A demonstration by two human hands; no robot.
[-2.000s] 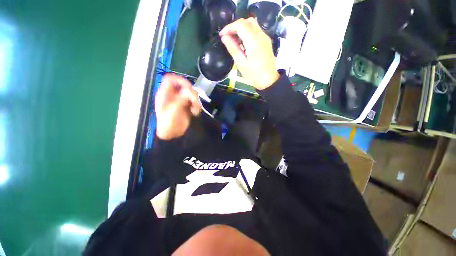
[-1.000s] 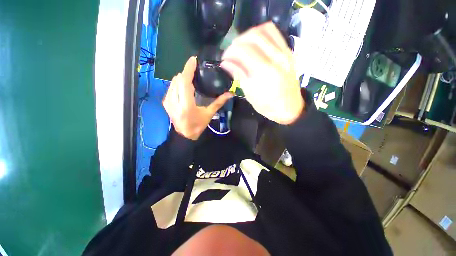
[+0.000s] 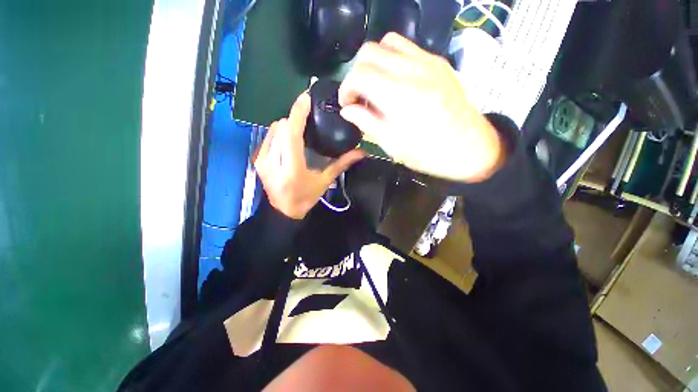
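A black camera head (image 3: 334, 130) is at the front edge of the green-matted bench (image 3: 259, 73). My left hand (image 3: 289, 164) holds it from the left and below, fingers on one side and thumb on the other. My right hand (image 3: 417, 107) is over its upper right side, with thumb and fingertips close together at the slot-like area on the black surface. Whether something small is between these fingertips cannot be seen. A thin white cable (image 3: 337, 204) hangs below the camera.
More black camera heads (image 3: 340, 29) stand behind at the top. A white keyboard (image 3: 528, 46) and coiled white cable lie to the right. A green conveyor belt (image 3: 69, 191) with a pale rail runs at left. Brown cartons (image 3: 650, 283) are at lower right.
My left hand moved from beside the camera to gripping its black head, which now shows a slot-like area. My right hand stays over it, fingertips now lower on it. The view has shifted slightly.
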